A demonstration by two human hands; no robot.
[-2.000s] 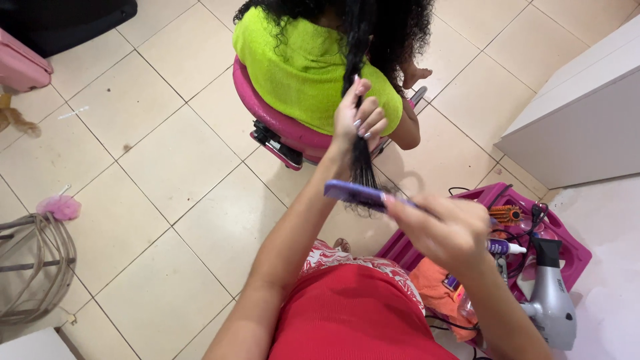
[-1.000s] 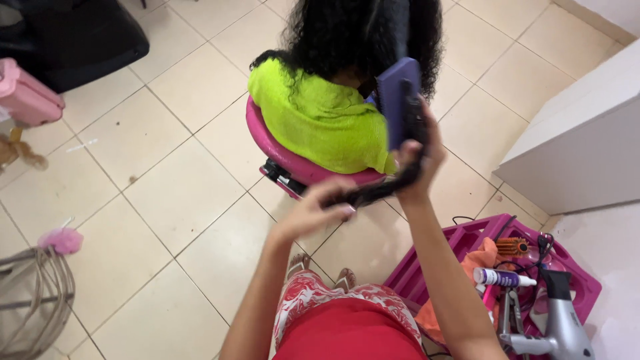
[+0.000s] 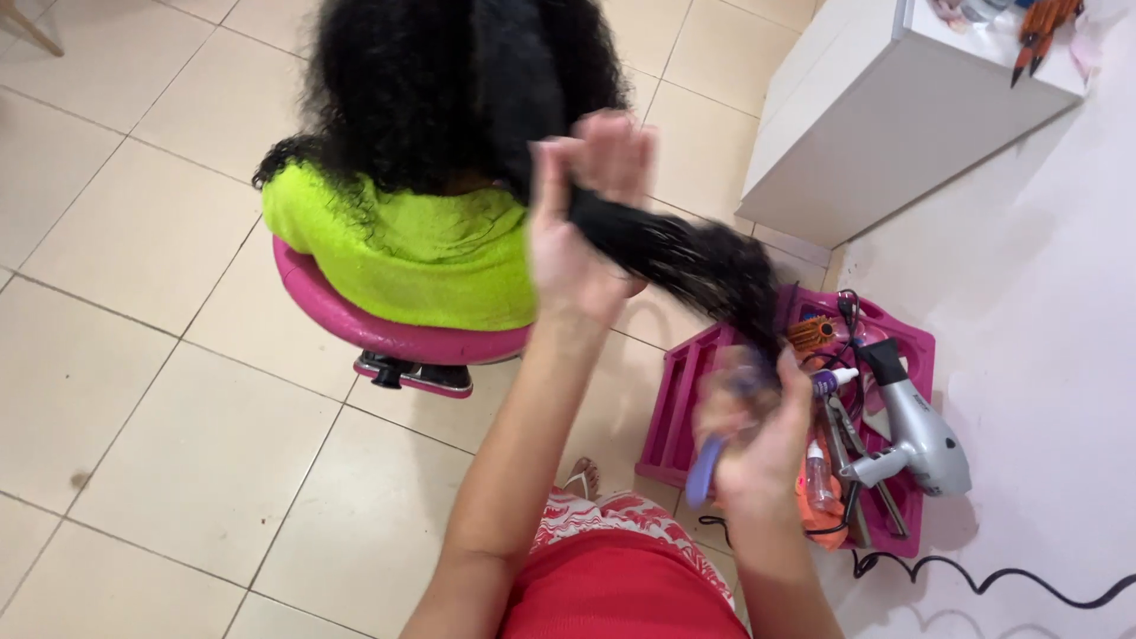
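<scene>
A person with dark curly hair [image 3: 399, 98] and a lime green towel or top [image 3: 417, 257] sits on a pink-backed chair, facing away. One smoother lock of hair [image 3: 657, 244] stretches from the head to the lower right. Under and around its middle is my left hand [image 3: 586, 222], blurred, its fingers raised and spread, with the lock lying across the palm. Near the lock's end, my right hand [image 3: 754, 426] holds a purple comb or flat brush [image 3: 704, 470], only its purple end plainly seen. Blur hides how those fingers meet the hair.
At the right, a pink tray cart [image 3: 923, 355] holds a silver hair dryer [image 3: 927, 444], a round brush [image 3: 812, 333], a clear spray bottle [image 3: 818, 479], a flat iron and a purple bottle. A coiled black cord [image 3: 976, 581] lies beside it. A white cabinet [image 3: 825, 124] stands behind.
My right hand has moved down and right, from near the head to the lock's end. My left hand has moved up along the lock. The view has shifted to the right.
</scene>
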